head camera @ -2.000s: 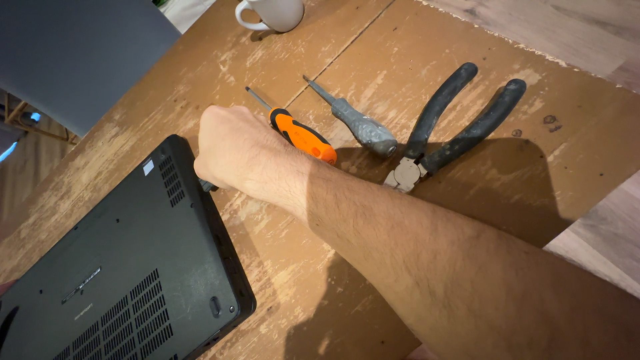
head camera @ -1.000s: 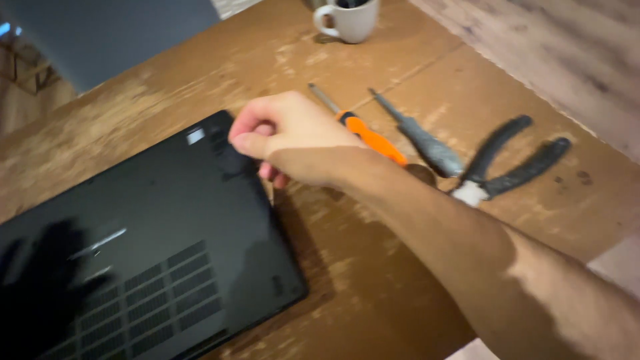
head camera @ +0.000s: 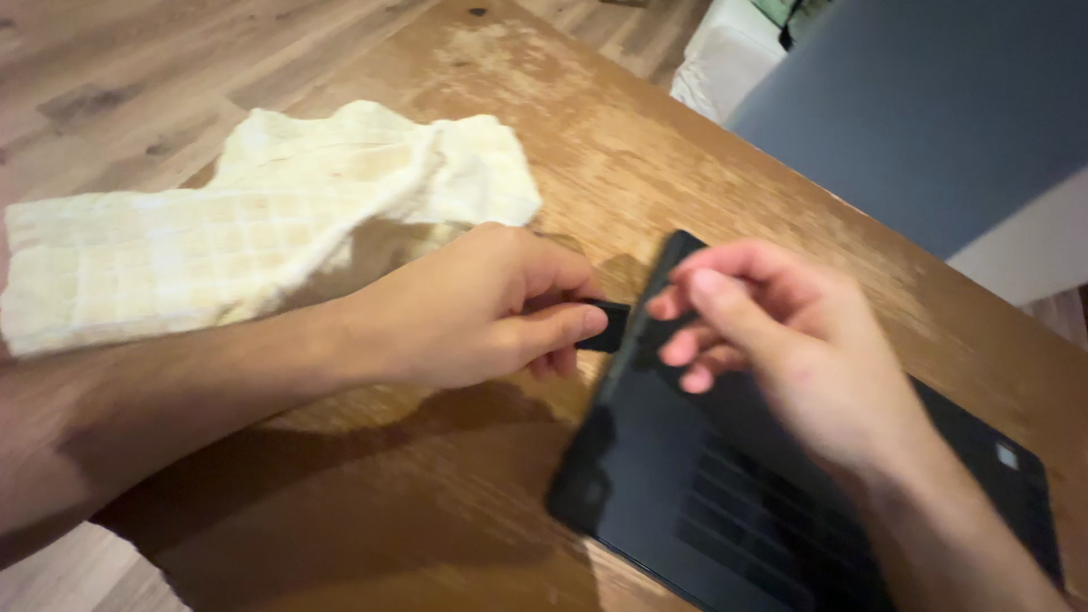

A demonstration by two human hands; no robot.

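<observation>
A black laptop [head camera: 646, 476] lies upside down on the wooden table, its vented underside facing up. At its left edge, my left hand [head camera: 501, 310] pinches a small flat black object [head camera: 608, 325] between thumb and fingers. That object meets the laptop's side; whether it is plugged in cannot be told. My right hand [head camera: 765, 340] hovers over the laptop's upper left corner with fingers curled and thumb near the index finger; nothing can be made out in it.
A crumpled cream cloth [head camera: 280, 204] lies on the table [head camera: 595, 153] behind my left forearm. Beyond the table's far edge stands a grey-blue panel [head camera: 918, 119], with a white item [head camera: 731, 59] beside it. Wooden floor shows at the upper left.
The view has swung left, bringing the cloth and my left hand into sight. My right hand has moved from the laptop's far-right corner to its left side. Screwdrivers, pliers and mug are out of view.
</observation>
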